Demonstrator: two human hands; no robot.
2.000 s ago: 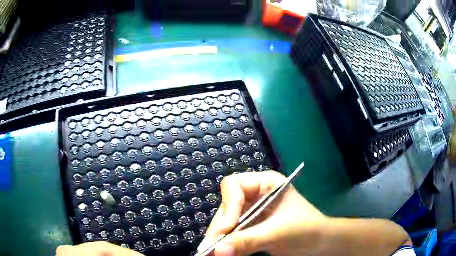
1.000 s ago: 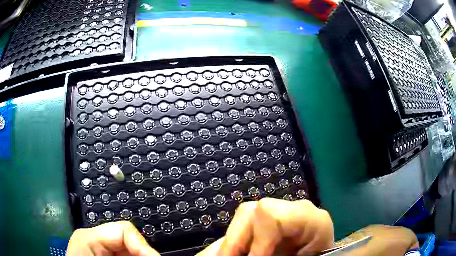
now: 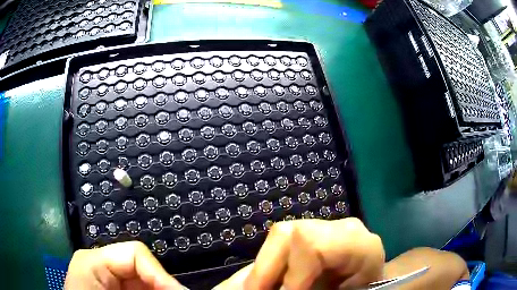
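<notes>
A black component tray (image 3: 334,130) with rows of round pockets holding small silvery parts lies in front of me. A small pale cylinder (image 3: 122,177) lies tilted on its left side. My left hand (image 3: 119,271) is at the tray's near left edge, fingers bent, cut off by the bottom edge; what its fingertips hold is hidden. My right hand (image 3: 320,255) is at the near right edge, fingers curled. It holds the tweezers (image 3: 403,277), whose rear end shows past the wrist; the tips are hidden.
A second black tray (image 3: 73,28) lies at upper left. Tall stacked trays (image 3: 408,96) stand at right, with clear plastic bags (image 3: 499,85) beyond. A blue perforated mat (image 3: 55,273) shows at lower left. Yellow and blue tape (image 3: 227,3) marks the green surface.
The view has shifted, so the tray sits higher. Since two seconds ago, my left hand shows more fully, and the tweezers have swung from pointing up across my right hand to low beside the wrist.
</notes>
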